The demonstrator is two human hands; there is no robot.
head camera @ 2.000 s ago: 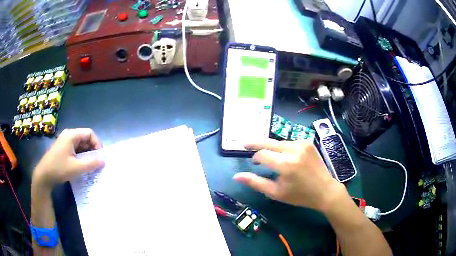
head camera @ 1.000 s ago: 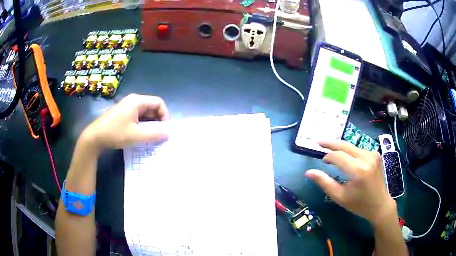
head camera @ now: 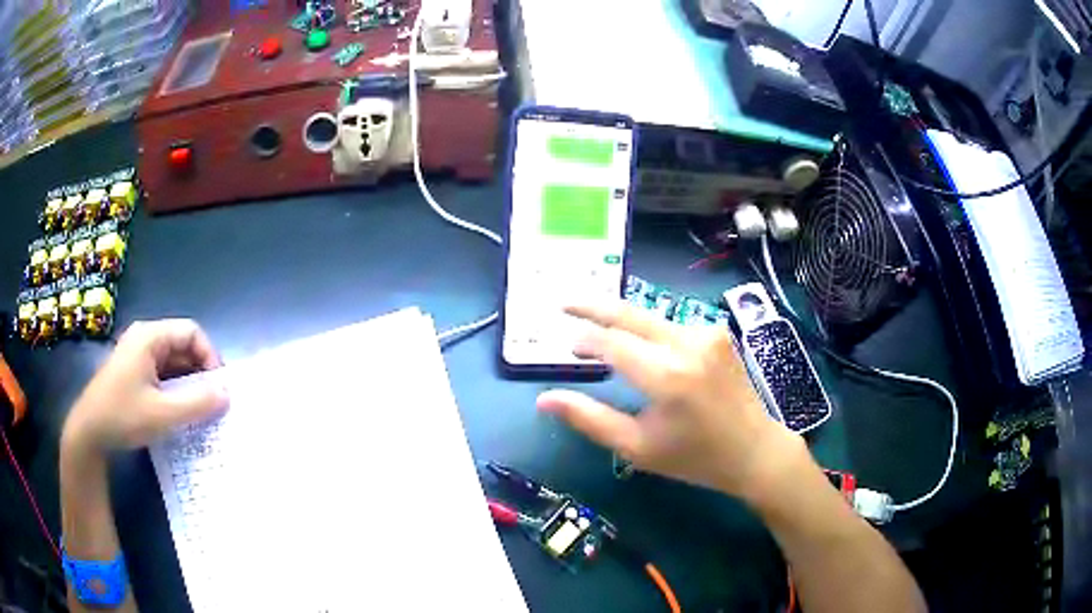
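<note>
White record sheets (head camera: 323, 479) with ruled lines lie in front of me. My left hand (head camera: 150, 389) pinches their upper left corner between thumb and fingers. A smartphone (head camera: 566, 240) with green chat bubbles stands out at the centre. My right hand (head camera: 683, 401) has its fingers apart, with the fingertips over the lower part of the screen; whether they touch it I cannot tell. A small circuit board (head camera: 568, 532) with red and black clips lies right of the sheets.
A dark red test box (head camera: 317, 132) stands at the back left. Rows of yellow and white boards (head camera: 74, 258) lie at the left. A dark-faced handheld (head camera: 784, 374), a fan (head camera: 848, 246), a white cable (head camera: 958, 437) and a red module (head camera: 841, 483) are at the right.
The view swung left to right and back, shifting everything in the picture. My right fingertips are a little higher on the phone screen than before. My left hand keeps its hold on the sheets.
</note>
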